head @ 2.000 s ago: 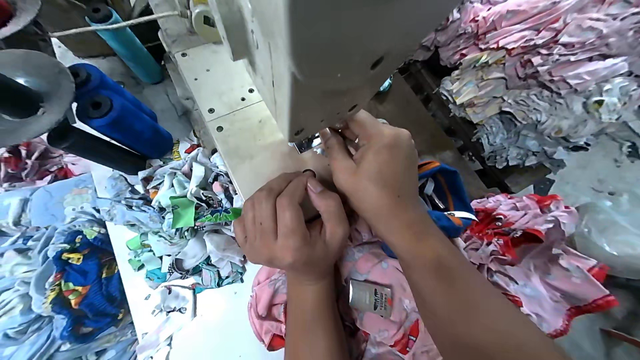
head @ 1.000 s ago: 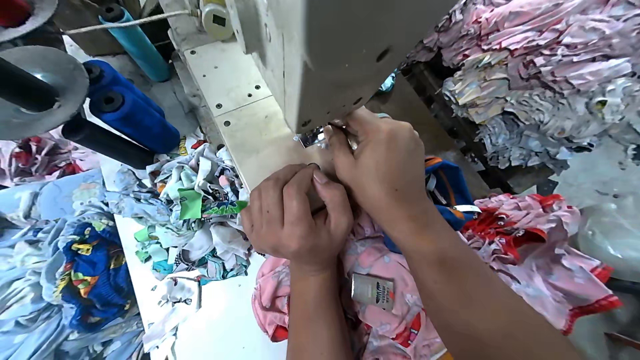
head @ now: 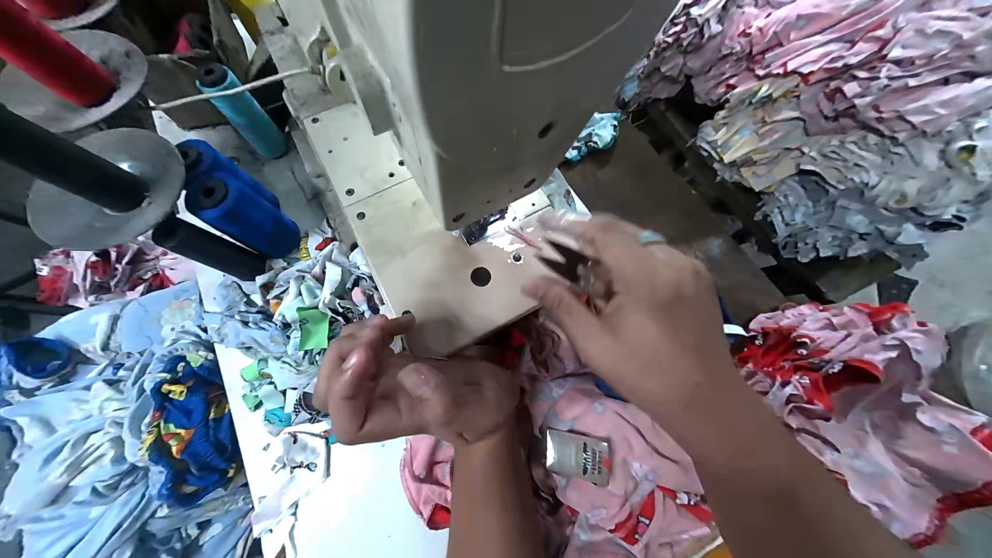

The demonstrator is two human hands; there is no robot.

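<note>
A pale industrial sewing machine head (head: 504,116) stands over its metal bed plate (head: 418,263), which has a round dark hole. My left hand (head: 418,387) lies palm up at the plate's front edge, fingers loosely curled, with nothing seen in it. Blurred by motion, my right hand (head: 643,310) is right of the needle area, thumb and fingers apart around a dark shape; whether it holds that is unclear. Pink and white thread or fabric shows near the needle area. Below my hands lies pink printed fabric (head: 628,442) with red trim, and on it a small silvery packet (head: 577,457) bearing writing.
Thread cones, blue (head: 244,213), teal (head: 244,108) and red (head: 54,54), stand upper left. Fabric scraps (head: 310,310) lie on the white table (head: 356,496). Light blue garments (head: 77,442) are heaped left; pink and grey cloth stacks (head: 845,101) and a pink-red pile (head: 876,411) are right.
My left hand has turned palm up and moved away from my right hand. My right hand has drawn back from the needle area, so more of the bed plate shows.
</note>
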